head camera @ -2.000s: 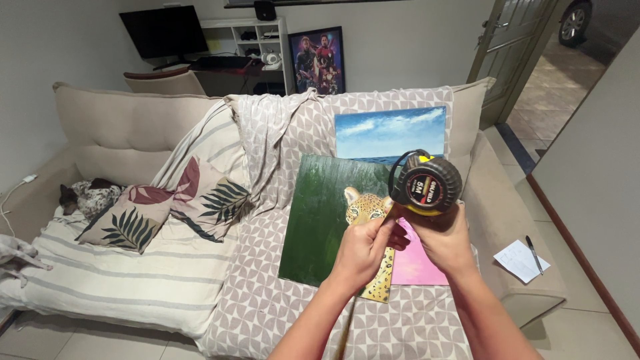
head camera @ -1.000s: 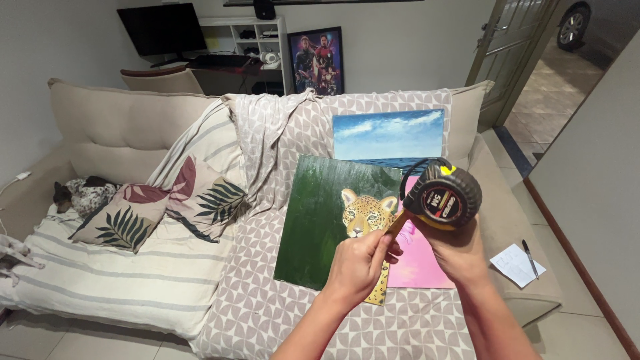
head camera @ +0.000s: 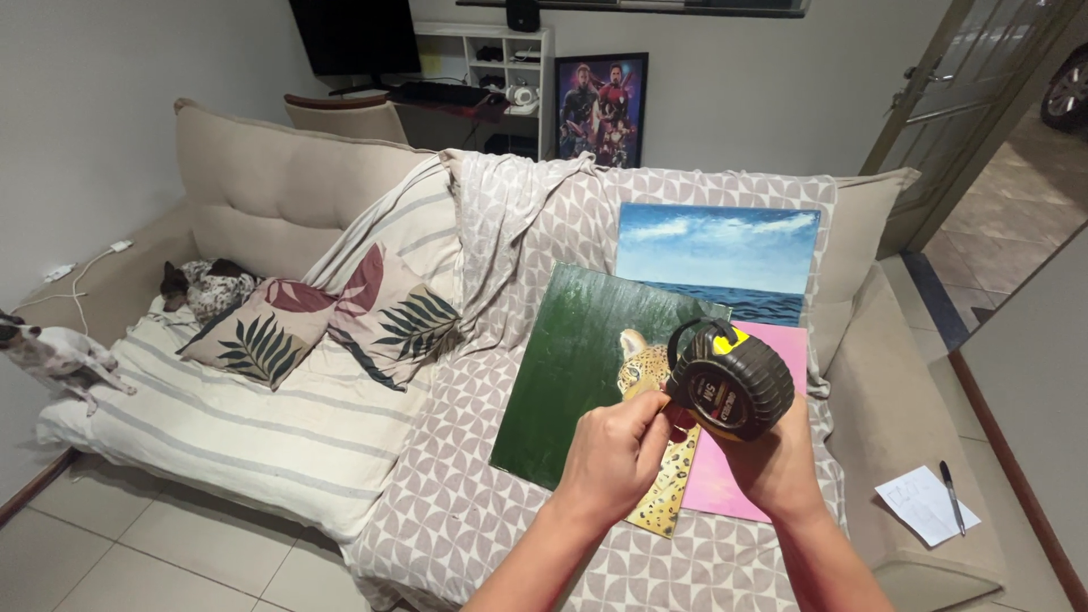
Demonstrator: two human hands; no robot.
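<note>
My right hand (head camera: 769, 459) grips a black tape measure (head camera: 731, 378) with a yellow button, held above the sofa. My left hand (head camera: 614, 446) is closed at the mouth of the case, its fingertips pinching what looks like the end of the yellow blade. Behind the hands, a green canvas with a painted leopard (head camera: 595, 365) lies on the patterned sofa cover, partly hidden by the hands and tape. A seascape painting (head camera: 718, 255) leans on the backrest, its lower part overlapped by the green canvas. A pink canvas (head camera: 722, 484) shows beneath the right hand.
A paper (head camera: 922, 506) and a black pen (head camera: 953, 497) rest on the right armrest (head camera: 884, 408). One dog (head camera: 59, 357) sits at the sofa's left edge; another (head camera: 208, 289) lies by two leaf-print cushions (head camera: 263, 331). Behind the sofa stand a desk with a monitor (head camera: 355, 38) and a framed poster (head camera: 600, 110).
The dog at the left edge has come further into view, its head now raised. Both hands stay together at the tape measure.
</note>
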